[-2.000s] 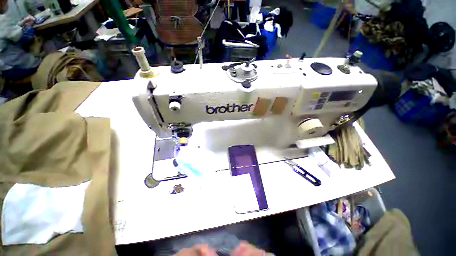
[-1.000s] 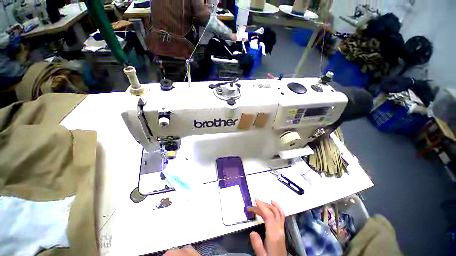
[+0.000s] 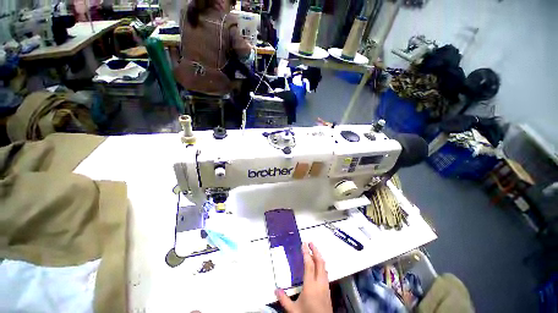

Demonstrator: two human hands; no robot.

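Observation:
The smartphone [image 3: 286, 244] lies flat on the white table in front of the sewing machine [image 3: 263, 168], its screen purple with a white patch. My right hand [image 3: 312, 284] is at the phone's lower right, fingers apart and fingertips by its right edge; I cannot tell if they touch it. It holds nothing. Only a tiny bit of skin shows at the bottom edge, too little to tell my left hand's state. Slim black-handled snips [image 3: 344, 236] lie right of the phone. A crumpled light blue thing, perhaps a face mask [image 3: 220, 239], lies beside the needle.
Khaki cloth [image 3: 61, 214] is heaped at the left, with a white piece [image 3: 49, 284] on it. Cut strips [image 3: 386, 206] lie at the table's right end. A white bin [image 3: 428, 266] stands below the right edge. Thread cones [image 3: 310, 32] and a seated person [image 3: 208, 49] are behind.
My right hand came up from below the table edge to the phone's right side. My left hand has dropped almost out of view. The camera view has tilted up, showing more of the room.

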